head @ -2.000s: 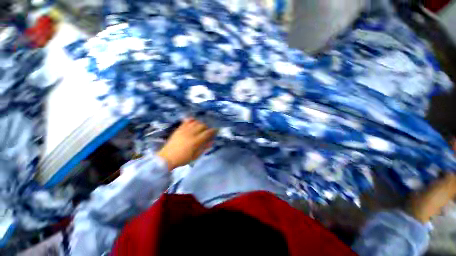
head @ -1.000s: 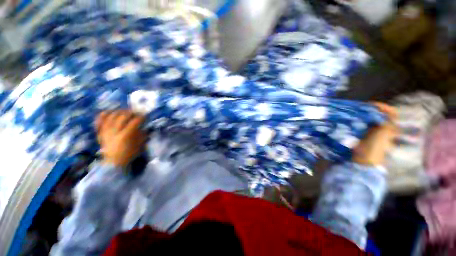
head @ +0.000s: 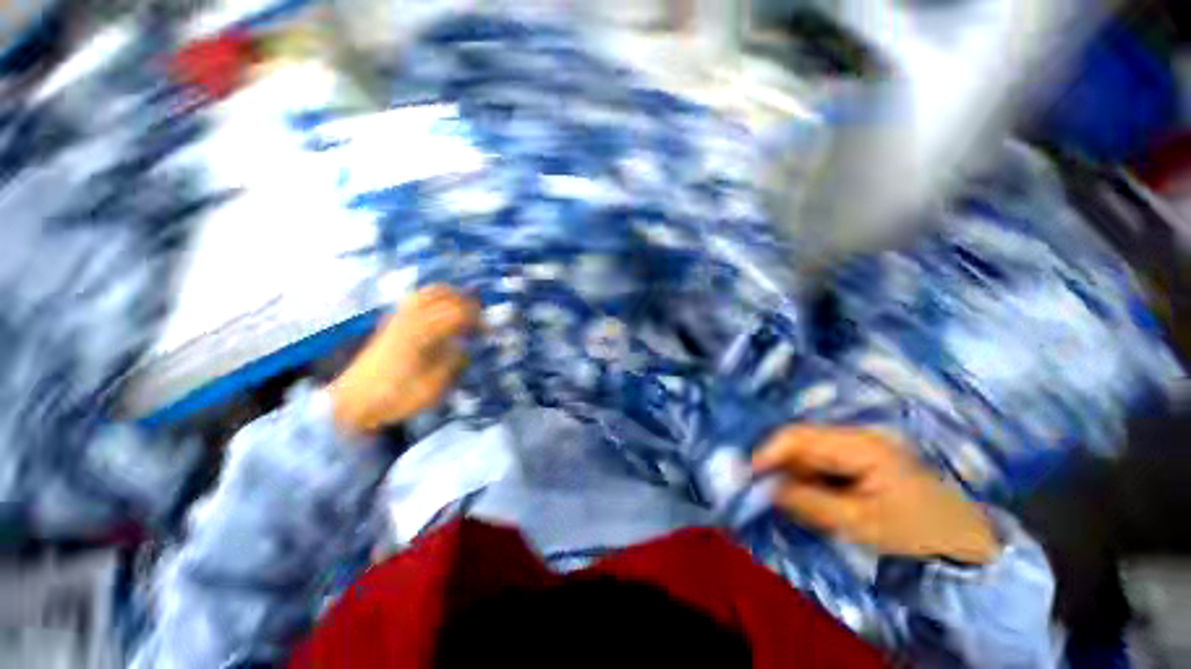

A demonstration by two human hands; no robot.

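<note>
The floral garment piece [head: 588, 261], blue with white flowers, lies bunched across the table and down over the lap; the frame is blurred. My left hand [head: 412, 359] is closed on the cloth near the table's front edge, left of the middle. My right hand [head: 869, 490] pinches the cloth between thumb and fingers, lower right of the middle. The fingertips' exact hold is blurred. Plain pale cloth [head: 575, 471] shows between the hands.
The white table [head: 261, 261] has a blue front edge at the left. The white machine head [head: 901, 144] is at the upper right. Heaped cloth [head: 65, 261] lies far left, more floral cloth [head: 1045, 327] right. A red object [head: 213, 63] is at the upper left.
The cloth that was stretched out to the right is now bunched nearer the middle. My right hand has moved in and down, still on cloth. The view has shifted.
</note>
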